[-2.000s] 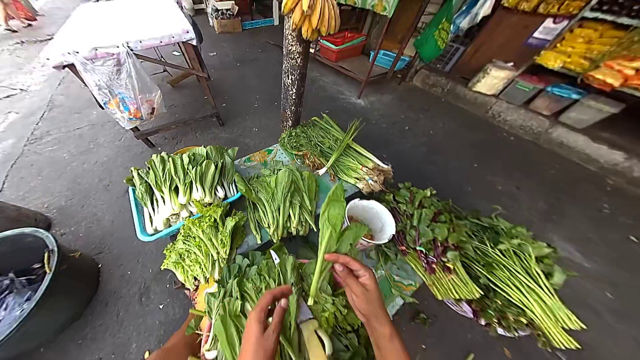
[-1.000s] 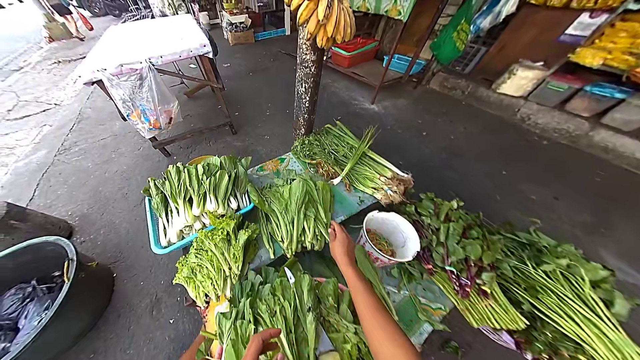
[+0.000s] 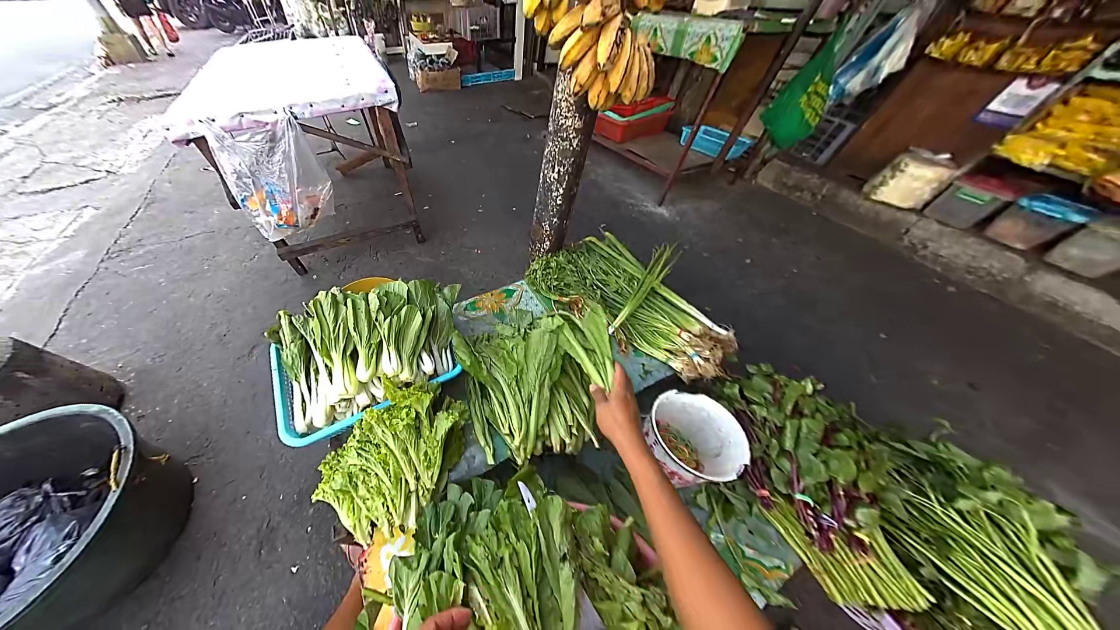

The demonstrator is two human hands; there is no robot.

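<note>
My right hand (image 3: 618, 404) reaches over the middle of the stall and grips the stem end of a leafy green bunch (image 3: 588, 346), which lies at the upper right of a pile of leafy greens (image 3: 518, 389). At the bottom edge my left hand (image 3: 444, 619) is mostly cut off, beside more leafy greens (image 3: 516, 560); its grip is hidden. Pak choi (image 3: 367, 346) fills a blue tray (image 3: 284, 407) at the left, with frilly lettuce (image 3: 392, 464) below it. Spring onions (image 3: 643, 306) lie behind my right hand. A white bucket (image 3: 722, 437) stands right of my right wrist.
Purple-stemmed greens (image 3: 814, 472) and long-stemmed greens (image 3: 989, 534) spread at the right. Bananas (image 3: 608, 52) hang by a post (image 3: 563, 166). A dark tub (image 3: 149, 490) with plastic bags stands at lower left. Beyond is a white-topped table (image 3: 284, 74).
My right hand has moved forward from near my left hand to the middle pile, where a leafy bunch now lies in its grip. My left hand has drawn down toward the bottom edge.
</note>
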